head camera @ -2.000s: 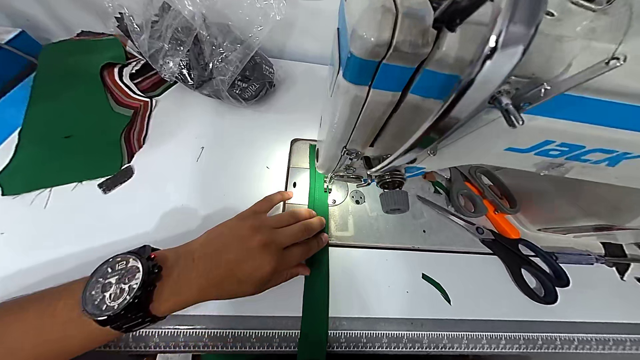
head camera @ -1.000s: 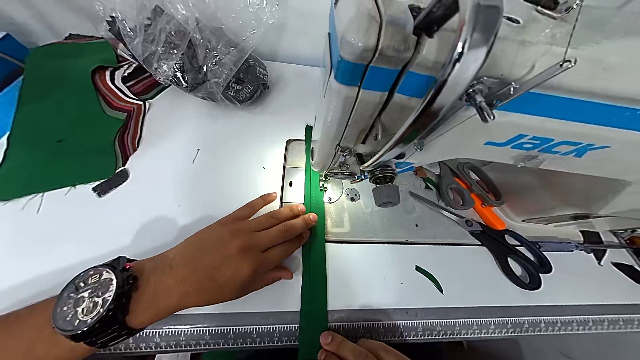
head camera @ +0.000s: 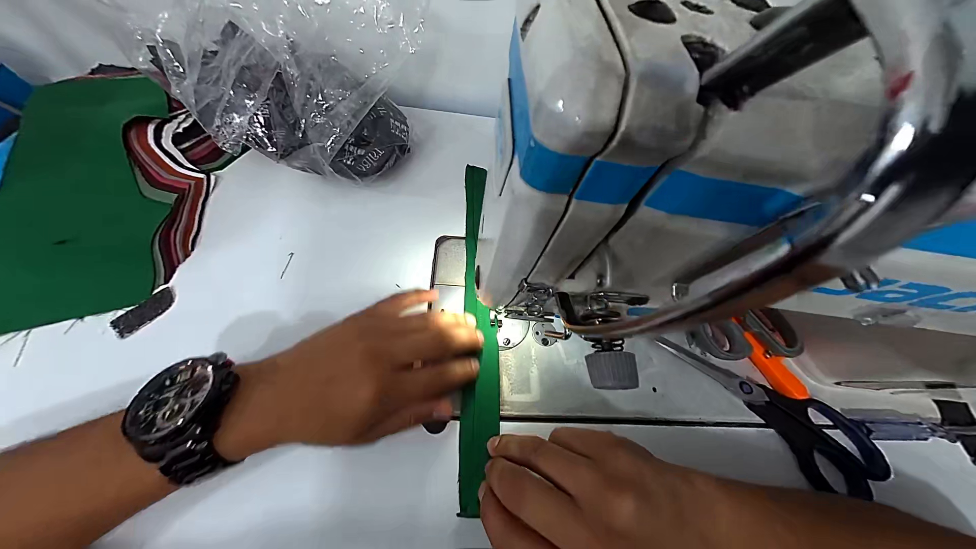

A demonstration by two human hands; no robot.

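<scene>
A narrow green fabric strip (head camera: 479, 412) runs lengthwise past the needle area of a white and blue Jack sewing machine (head camera: 610, 152), over its metal needle plate (head camera: 549, 381). My left hand (head camera: 366, 366), a black watch (head camera: 179, 415) on its wrist, lies beside the strip with its fingertips on the strip's left edge; the fingers are slightly blurred. Near the strip's lower end, my right hand (head camera: 572, 488) touches the right edge with bent fingers. Whether it pinches the cloth is hidden.
Black-handled scissors (head camera: 808, 435) and a grey-handled pair with an orange tool (head camera: 774, 366) lie right of the needle. At the upper left are green fabric (head camera: 84, 198) with striped trim (head camera: 179, 198), a dark scrap (head camera: 142, 313) and a clear plastic bag (head camera: 290, 84) holding dark rolls.
The strip has moved away from me along the machine, its lower end now showing on the table. My right hand has come in from the bottom edge to the strip's side.
</scene>
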